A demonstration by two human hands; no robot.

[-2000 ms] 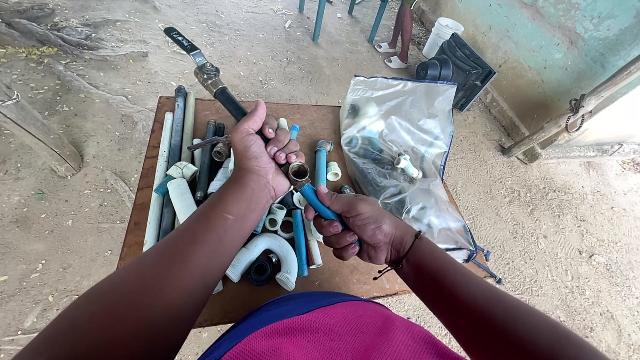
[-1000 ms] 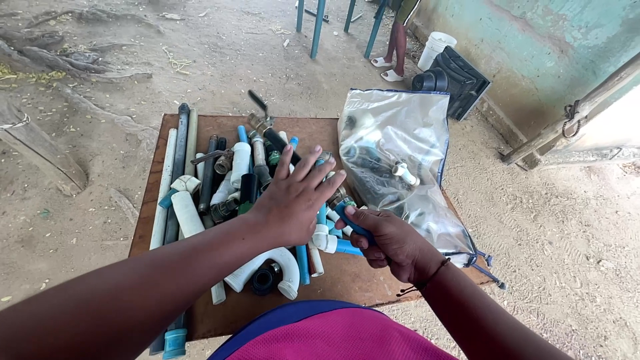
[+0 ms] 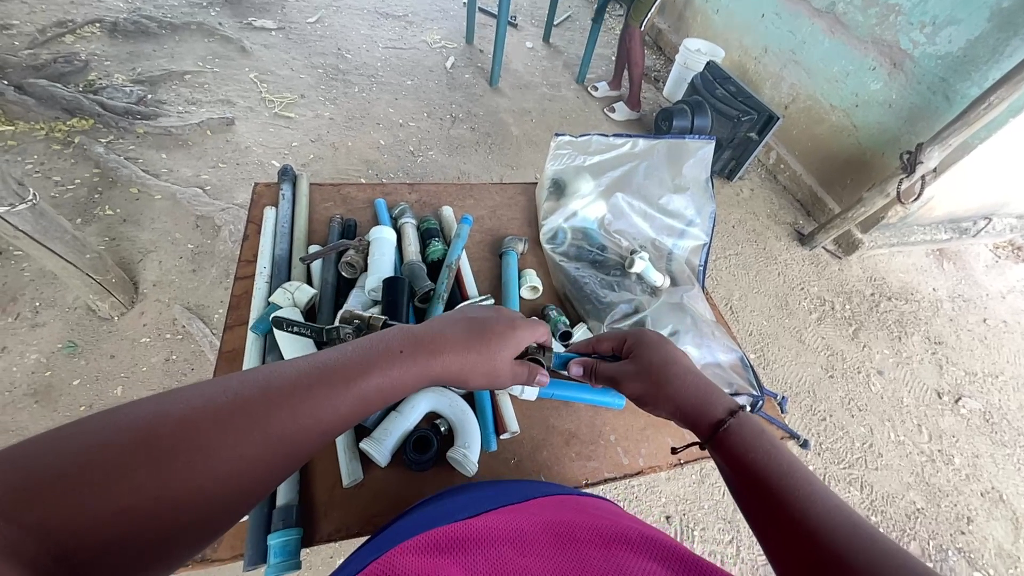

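Observation:
My left hand (image 3: pixel 492 348) is closed around a dark pipe assembly, largely hidden under the fingers, with a brass fitting (image 3: pixel 536 358) showing at its right end. A ball valve (image 3: pixel 360 322) with a black lever lies to the left, seemingly on the same assembly. My right hand (image 3: pixel 640 370) pinches a short blue pipe (image 3: pixel 570 362) whose end meets the brass fitting. Just below lies another blue pipe (image 3: pixel 582 394). Around my left hand are a white U-shaped trap (image 3: pixel 424 412), a blue pipe with a metal elbow (image 3: pixel 510 276) and a green-marked fitting (image 3: pixel 557 322).
Long pipes (image 3: pixel 284 232) lie along the left of the brown table (image 3: pixel 560 472). A clear plastic bag (image 3: pixel 632 184) of fittings covers its right side. Beyond stand a person (image 3: pixel 630 64) in white sandals, a white bucket (image 3: pixel 692 64) and blue chair or table legs (image 3: pixel 500 40).
The ball valve end has swung from pointing up and away to lying at the left. My left hand, spread open a second ago, now grips the assembly.

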